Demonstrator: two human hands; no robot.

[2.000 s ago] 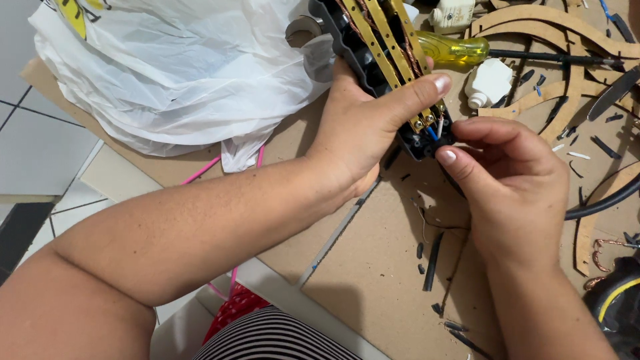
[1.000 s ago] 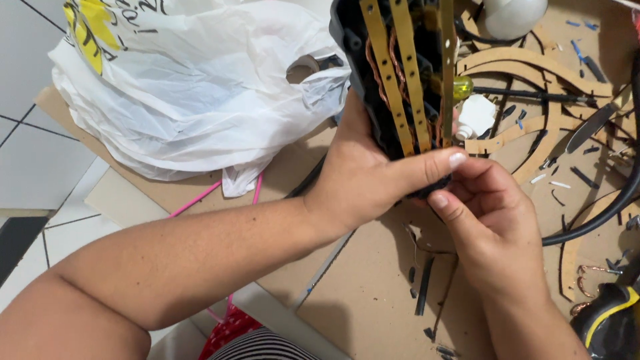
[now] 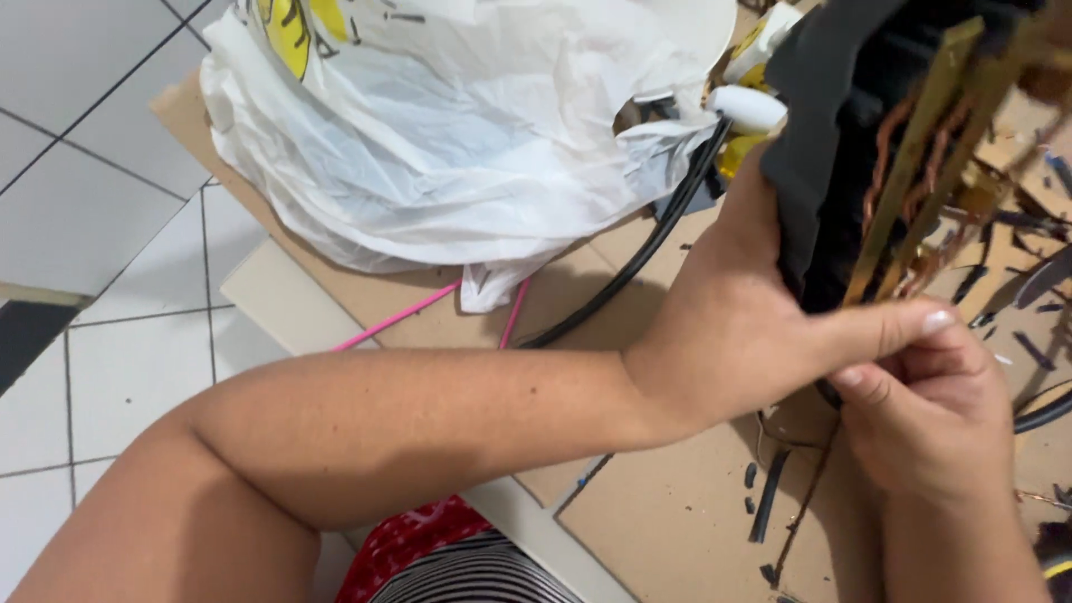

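Observation:
My left hand grips the lower part of a black plastic power strip housing, its thumb laid over the near end. Long perforated brass strips and twisted copper wires show inside the housing, which is held tilted above the cardboard. At that same near end, my right hand has its thumb and fingers pinched together under the left thumb. Whatever lies between its fingertips is hidden. A black cable runs on the cardboard left of my left hand.
A white plastic bag lies on the brown cardboard at upper left, near a white plastic part. A pink cord passes by the bag. Black insulation scraps lie near me; a blade and more scraps are at right.
The housing has tilted, its far end now leaning to the right. The blue and white wires seen at its near end two seconds ago are now covered by my hands.

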